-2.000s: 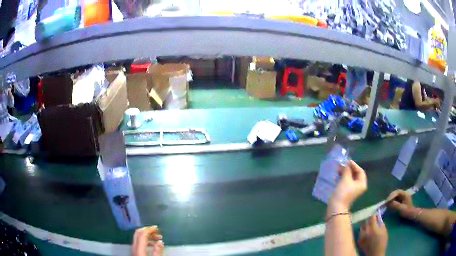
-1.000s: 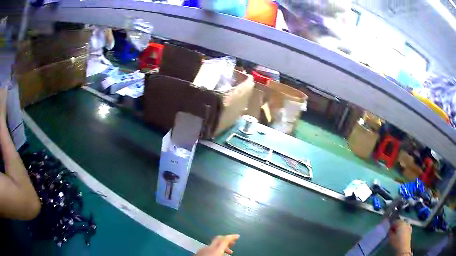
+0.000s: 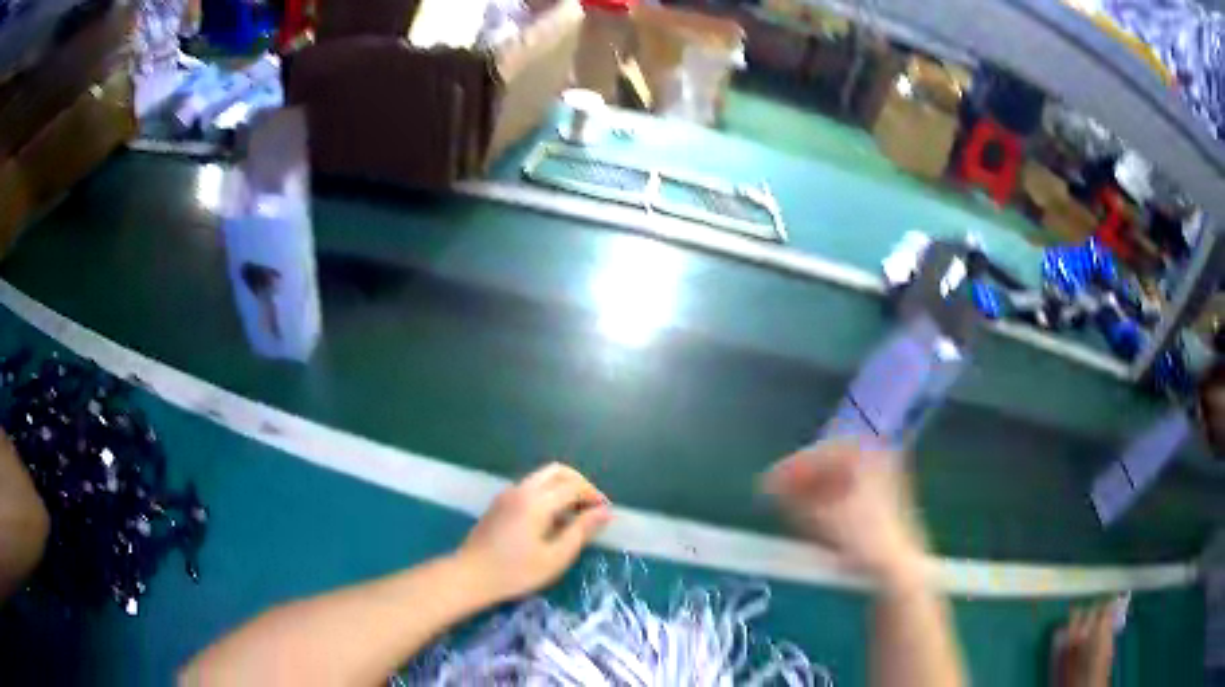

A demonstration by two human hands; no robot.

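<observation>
A heap of pale wrist straps [image 3: 631, 642] lies on the bench at the bottom centre. My left hand [image 3: 554, 521] is above it by the whitish edge strip, fingers curled together, nothing visible in them. My right hand [image 3: 846, 503] is motion-blurred, in front of the lower end of a pale retail box [image 3: 889, 383] with its dark flap raised. Whether it touches the box or holds a strap cannot be told. Another open retail box [image 3: 273, 275], with a dark product picture, stands upright on the belt at left.
Black cables [image 3: 94, 483] are heaped at left beside a neighbour's arm [image 3: 16, 517]. Another box [image 3: 1142, 467] is on the belt at right, near another person's hand [image 3: 1085, 644]. Beyond the belt are a brown carton [image 3: 390, 114], a pale frame [image 3: 652, 192] and blue-wrapped items [image 3: 1079, 269].
The view has turned right and down, bringing the strap heap into sight. The left box has moved left along the belt. More of both my hands shows; my right hand is now blurred.
</observation>
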